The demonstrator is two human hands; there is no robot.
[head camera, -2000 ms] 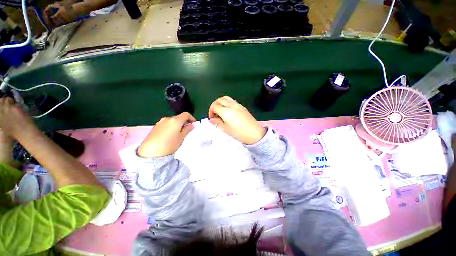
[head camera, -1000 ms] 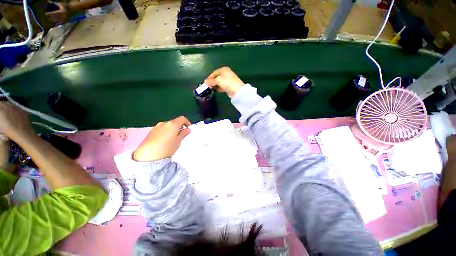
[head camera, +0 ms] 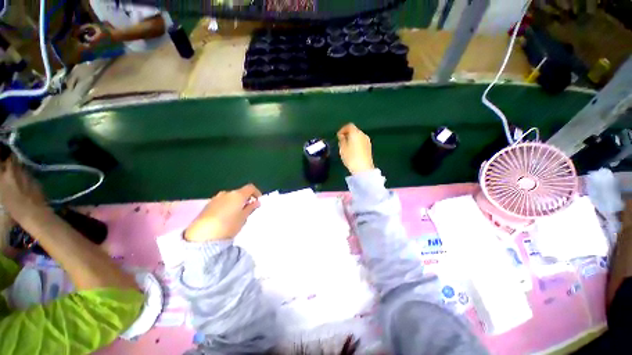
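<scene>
My left hand (head camera: pixel 220 216) is over the left edge of the label sheets (head camera: pixel 305 263), with a small white label (head camera: pixel 253 200) pinched at its fingertips. My right hand (head camera: pixel 355 148) is over the green belt, its fingers curled together, with nothing visible in them. A black cylindrical unit (head camera: pixel 317 166) stands upright just left of my right hand, not touching it, with a white label (head camera: pixel 316 147) on its top. Another labelled black unit (head camera: pixel 435 151) stands further right on the belt.
A pink desk fan (head camera: pixel 528 182) stands right, beside more white sheets (head camera: pixel 478 263). A neighbour's arm (head camera: pixel 62 232) reaches in at left near a white round item (head camera: pixel 147 305). Stacked black units (head camera: pixel 326 55) sit beyond the green belt (head camera: pixel 208 149).
My right hand has left the unit's top and moved right, and the label stays on the unit. The units on the belt have moved right. My left hand stays by the sheets.
</scene>
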